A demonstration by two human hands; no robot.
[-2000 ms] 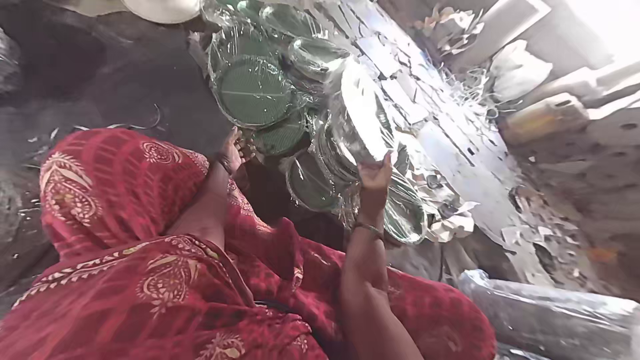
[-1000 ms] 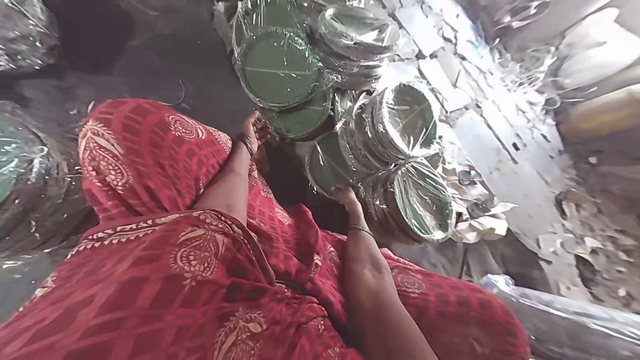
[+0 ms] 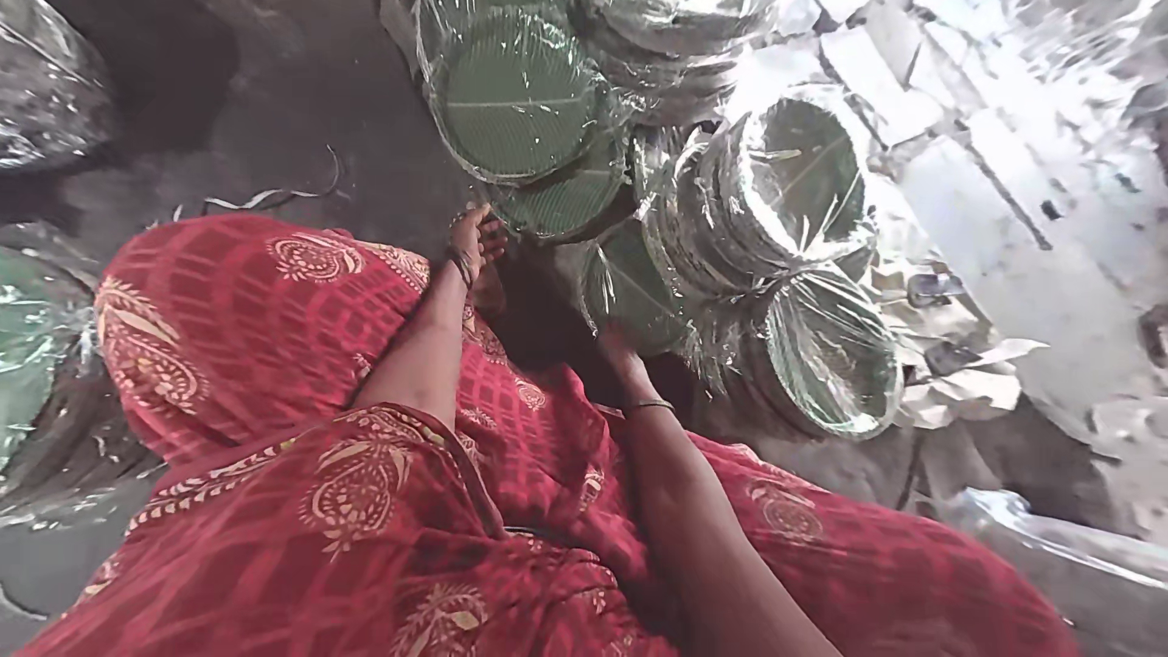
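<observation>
My left hand [image 3: 479, 235] is at the lower edge of a stack of round green leaf-patterned plates [image 3: 520, 100] wrapped in clear plastic film; its fingers are loosely spread and nothing shows in them. The blurred right hand [image 3: 622, 351] is at the lower edge of another green plate [image 3: 634, 283]; whether it grips the plate cannot be told. To the right of that plate lies a wrapped plate stack [image 3: 803, 173] on its side, its film gathered at the end. Just below it another wrapped stack [image 3: 835, 360] leans, its green face outward.
More wrapped stacks [image 3: 684, 27] stand at the top. Shiny wrapped bundles [image 3: 46, 91] and a green-faced stack [image 3: 23, 347] are at the left. Crumpled paper scraps [image 3: 967, 383] and pale flat pieces [image 3: 876, 82] lie at the right. A plastic-covered roll [image 3: 1077, 566] is at lower right.
My right hand was on a shiny wrapped stack two seconds ago; it has come off it and moved down to the green plate. My left hand stays beside the plates. The view has shifted.
</observation>
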